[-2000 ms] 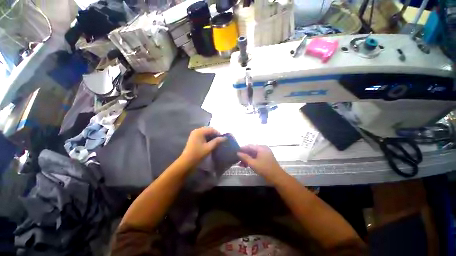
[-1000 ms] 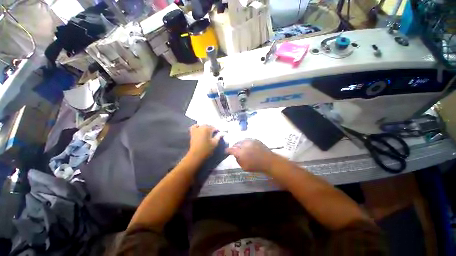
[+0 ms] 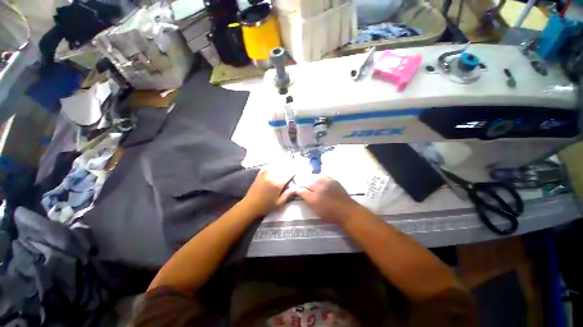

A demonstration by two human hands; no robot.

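Note:
A large dark grey garment panel (image 3: 185, 153) lies spread left of the needle, its right edge running under my hands. My left hand (image 3: 272, 188) is on the cloth edge just in front of the presser foot area (image 3: 295, 153), fingers bent. My right hand (image 3: 323, 195) is close beside it, fingertips together at the same spot. The cloth between the fingertips is mostly hidden by the hands and the lamp glare. The white sewing machine (image 3: 383, 124) with "JACK" lettering stands behind my hands.
A flat black rectangle (image 3: 406, 171) and black-handled shears (image 3: 495, 204) lie right of my hands. A pink item (image 3: 396, 69) is on the machine head. A yellow thread cone (image 3: 261, 37) stands behind. A crumpled grey heap (image 3: 48, 271) and light blue scraps (image 3: 80, 185) are at left.
Both hands have moved up with the cloth edge to the needle area and come closer together. The panel has shifted and now shows folds beside my left hand.

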